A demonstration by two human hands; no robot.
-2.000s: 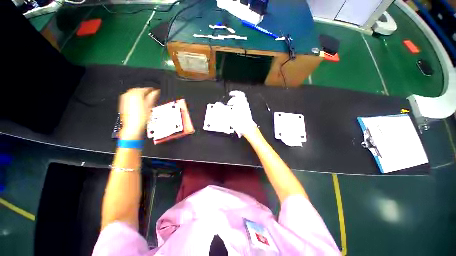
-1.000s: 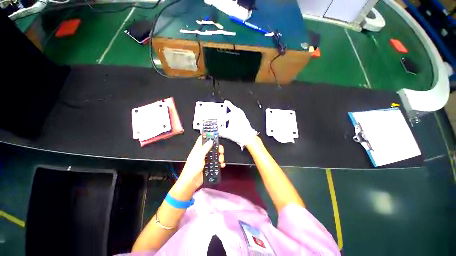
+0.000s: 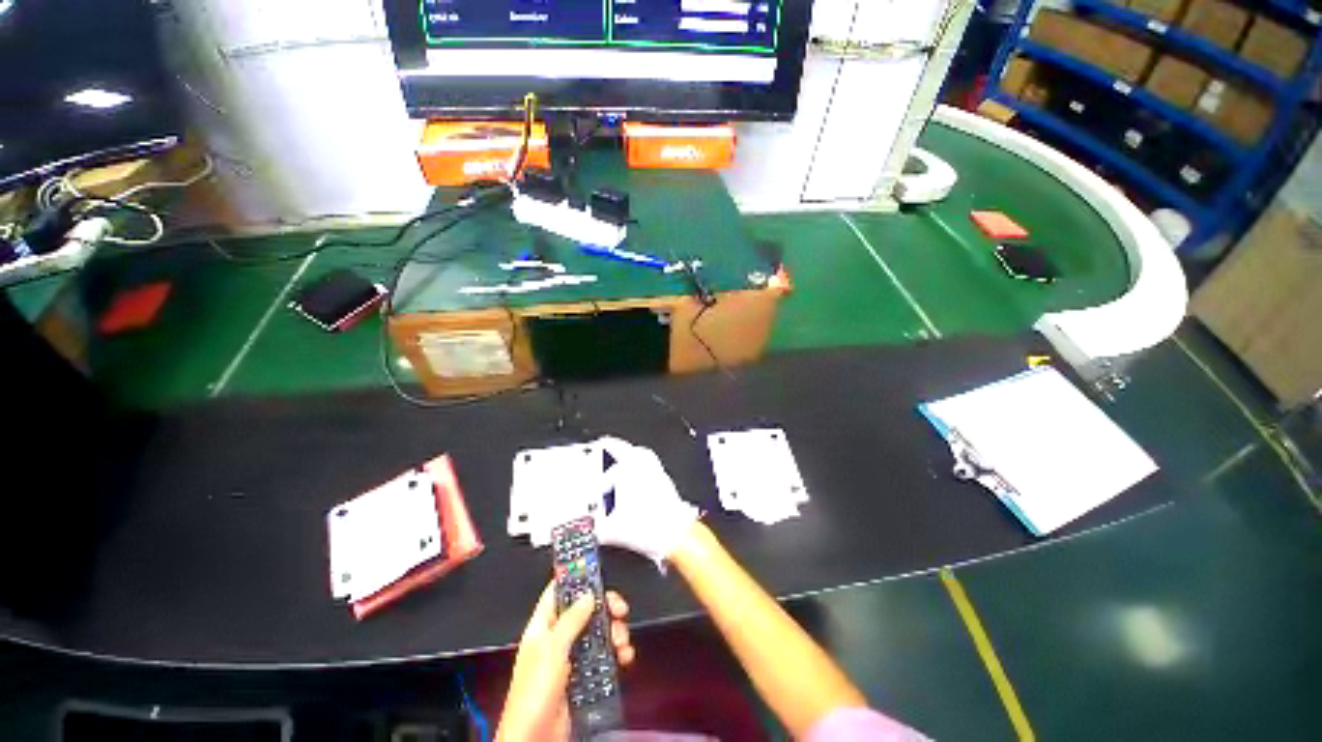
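My bare left hand (image 3: 548,664) holds a long black remote control (image 3: 589,631) upright near the bench's front edge, thumb on its buttons. Its top end overlaps the lower edge of the middle white unit (image 3: 539,486). My white-gloved right hand (image 3: 645,507) holds that unit at its right side and hides this side. Another white unit (image 3: 757,471) lies flat to the right. A third white unit (image 3: 384,536) lies at the left on a red-orange pad (image 3: 458,522). Thin black leads run on the bench behind the middle unit.
A clipboard with paper (image 3: 1058,442) lies at the bench's right. Behind the bench is a green-topped table (image 3: 464,254) with a white power strip (image 3: 566,222). A lit monitor (image 3: 580,94) stands above orange cartons (image 3: 679,145). A white curved rail (image 3: 1145,247) bounds the green conveyor.
My left hand went from left of the pad to the middle unit, with the remote now in it. The view has tilted up, so the lit monitor shows. My right hand stays at the middle unit.
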